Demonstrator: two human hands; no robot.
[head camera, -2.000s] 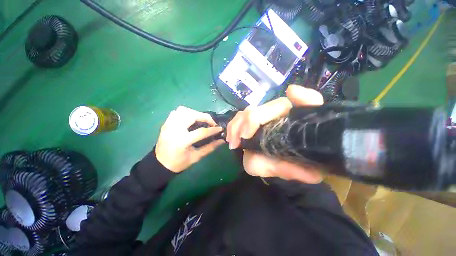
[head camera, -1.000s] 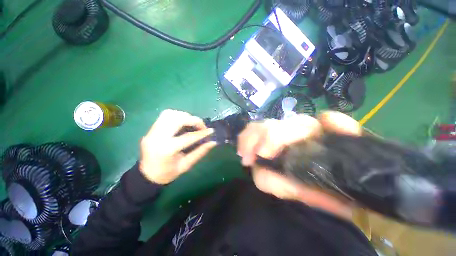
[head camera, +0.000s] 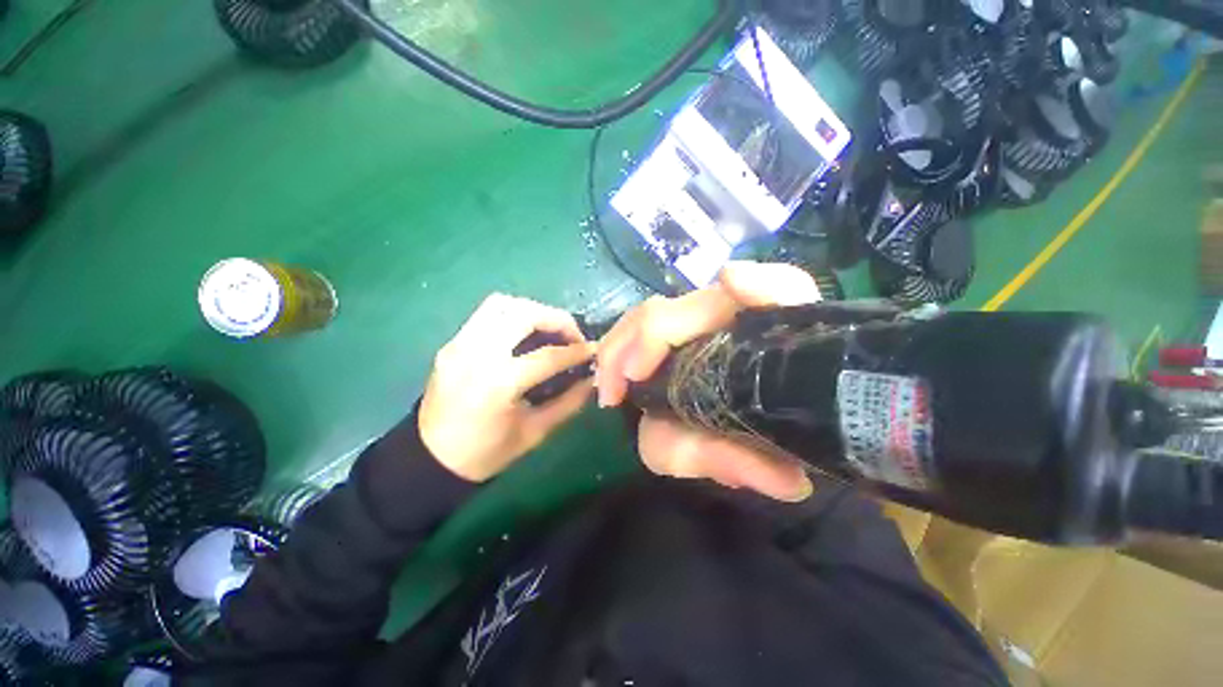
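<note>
My right hand (head camera: 711, 362) is closed round the front of the black power screwdriver (head camera: 993, 416), which lies sideways across the view with its pale label facing the camera. My left hand (head camera: 490, 389) holds a small black fan part (head camera: 547, 385) between thumb and fingers. The fingertips of both hands meet at the part. The driver tip and most of the part are hidden by the fingers.
A white screw feeder (head camera: 731, 154) stands beyond my hands, under a thick black hose (head camera: 537, 114). A yellow can (head camera: 268, 298) is at left. Black fan heads (head camera: 94, 497) pile up at lower left and more (head camera: 939, 108) at upper right. An open carton (head camera: 1100, 604) is at lower right.
The screwdriver has swung up from its lower tilt of a second ago and its label is sharper. My hands have come closer together. Fan heads at upper left have shifted right across the view.
</note>
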